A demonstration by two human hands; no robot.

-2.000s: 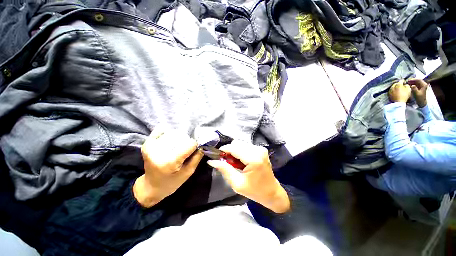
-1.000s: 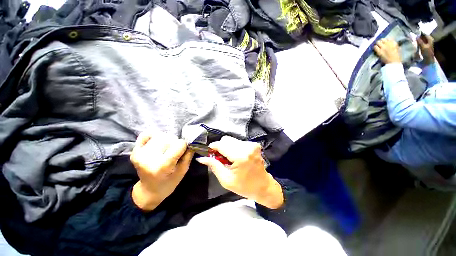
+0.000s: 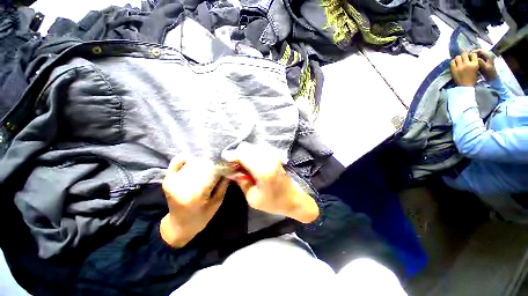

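Observation:
A grey denim jacket [image 3: 173, 110] lies with its paler inside up before me, its buttoned strip along the far left edge. My left hand [image 3: 194, 193] is closed on a seam or edge of the jacket near its front middle. My right hand [image 3: 269, 182] is close beside it, closed around small snips [image 3: 244, 178], of which a red part shows. The right hand is blurred, and the snips' points and the pinched cloth between the hands are not clear.
More dark jackets [image 3: 295, 26] are heaped beyond, one with yellow embroidery [image 3: 341, 23]. The white table [image 3: 353, 110] has a joint line. At right a person in light blue sleeves [image 3: 480, 127] handles another garment [image 3: 431, 136]. A bright blue shape [image 3: 405, 248] shows below the table edge.
My right hand has turned and moved in against the left, covering most of the snips. The other person's hands have come together on their garment. The view has shifted slightly.

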